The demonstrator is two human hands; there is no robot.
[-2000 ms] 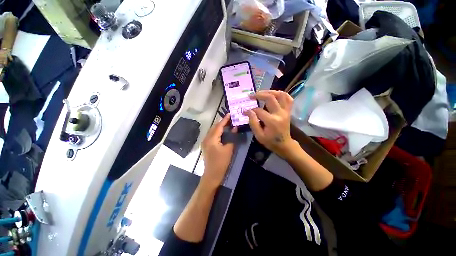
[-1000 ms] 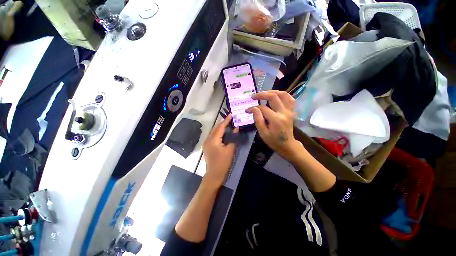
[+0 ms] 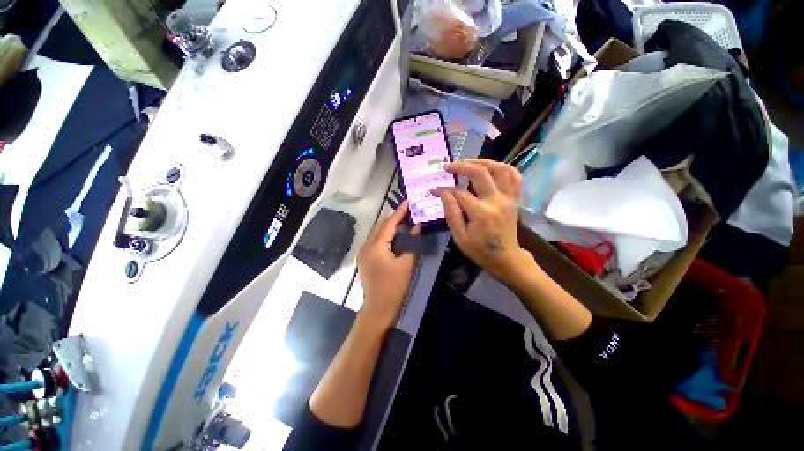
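A smartphone [image 3: 421, 163] with a lit pinkish-white chat screen lies at the machine's right end, over the table edge. My left hand [image 3: 384, 264] is at its lower end, with fingertips against the bottom edge. My right hand [image 3: 483, 211] is over the lower right of the screen, with fingertips on or just above it. A small dark fabric square [image 3: 325, 241] lies left of my left hand. A dark grey cut panel [image 3: 316, 339] lies on the white table, partly under my left forearm.
The white sewing machine head [image 3: 141, 291] fills the left. A cardboard box [image 3: 653, 303] of scraps and bags is at right, with a red crate [image 3: 752, 330] beyond it. A beige tray [image 3: 494, 81] is at the top. Dark fabric pieces [image 3: 40, 330] lie at far left.
The view has shifted slightly since the earliest frame. My right fingers have moved slightly over the screen. At far left, the other person's hand seen earlier is no longer clearly visible.
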